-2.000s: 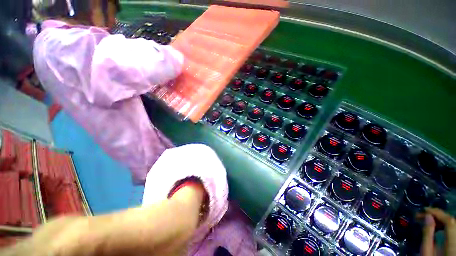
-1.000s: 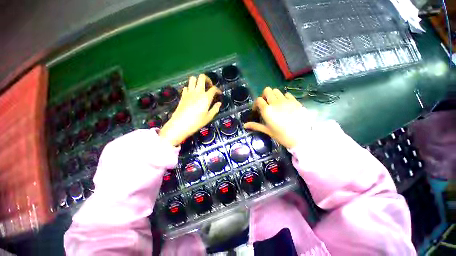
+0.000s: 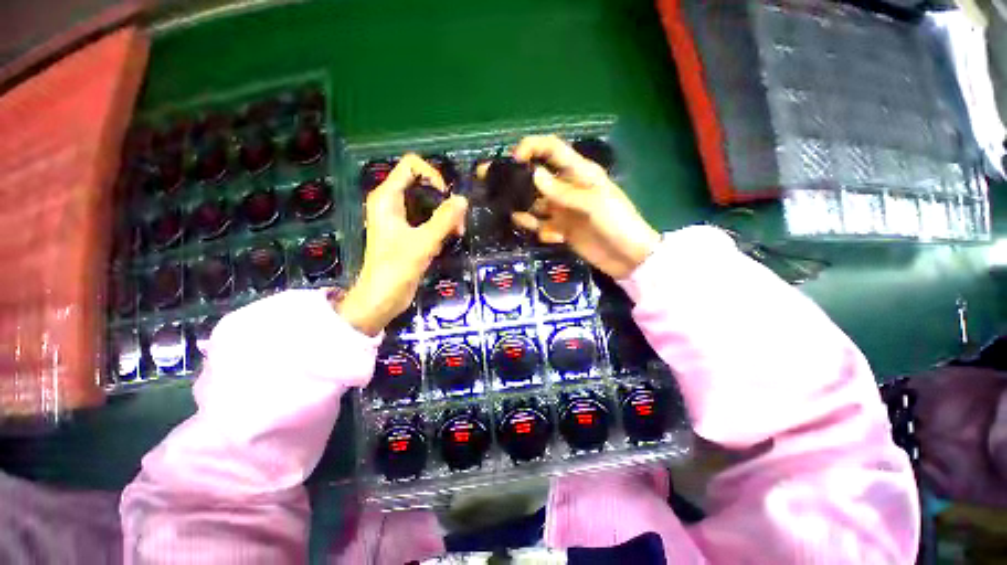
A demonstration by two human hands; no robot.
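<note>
A clear blister tray [image 3: 519, 469] with round black display units lies directly before me; many units show red text and some pockets glare white. My left hand [image 3: 403, 237] holds a black round unit [image 3: 424, 203] between thumb and fingers over the tray's upper left. My right hand [image 3: 580, 204] holds another black round unit [image 3: 509, 185] near the tray's top middle. Both units look dark, and their faces are blurred. The hands partly hide the upper rows.
A second filled blister tray [image 3: 233, 234] lies at left. A red-orange foam slab [image 3: 66, 221] stands at the far left. Empty blister trays [image 3: 872, 121] lie upper right beside a dark grey sheet [image 3: 723, 99] with a red edge. A thin dark loop [image 3: 786, 263] lies below them.
The view has swung from the coworker's side to my tray. Since one second ago, both hands have lifted black units and come closer together over the tray's upper rows.
</note>
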